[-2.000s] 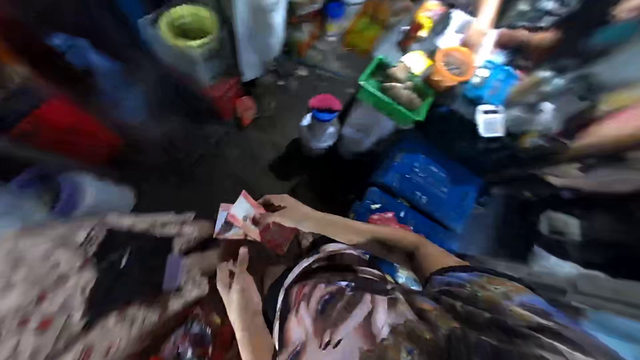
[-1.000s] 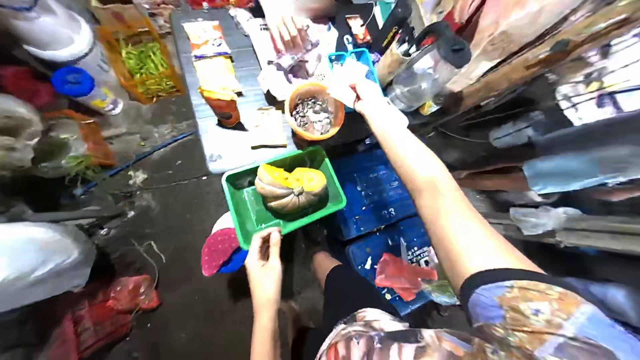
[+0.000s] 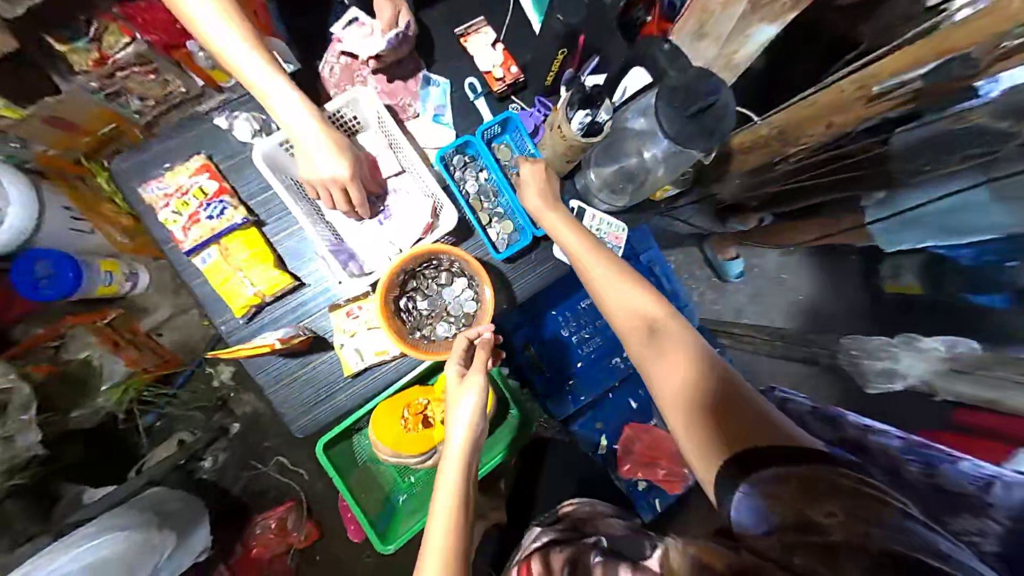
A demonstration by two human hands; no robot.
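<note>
My left hand (image 3: 472,356) is raised at the near rim of an orange bowl of coins (image 3: 440,302), thumb and fingers together; whether something small is between them cannot be told. Below it, a cut pumpkin (image 3: 408,424) lies in a green plastic basket (image 3: 392,524). My right hand (image 3: 536,188) reaches into the right one of two blue plastic baskets (image 3: 486,196) holding coins, its fingertips hidden inside. Another person's hand (image 3: 340,176) presses on papers in a white plastic basket (image 3: 272,160) to the left, and that person's other hand (image 3: 392,20) is at the top.
Snack packets (image 3: 216,232) lie on the grey table (image 3: 296,392). A holder with pens and utensils (image 3: 572,128), a clear pitcher with a black lid (image 3: 648,136) and a calculator (image 3: 596,232) stand at the right. Blue crates (image 3: 576,344) are beside the table. A foot in a sandal (image 3: 724,260) is farther right.
Two seconds ago both hands were low, with banknotes at the right hand. The right hand then reached over the table and is now in a blue basket; the left has moved up to the bowl. The view has shifted greatly.
</note>
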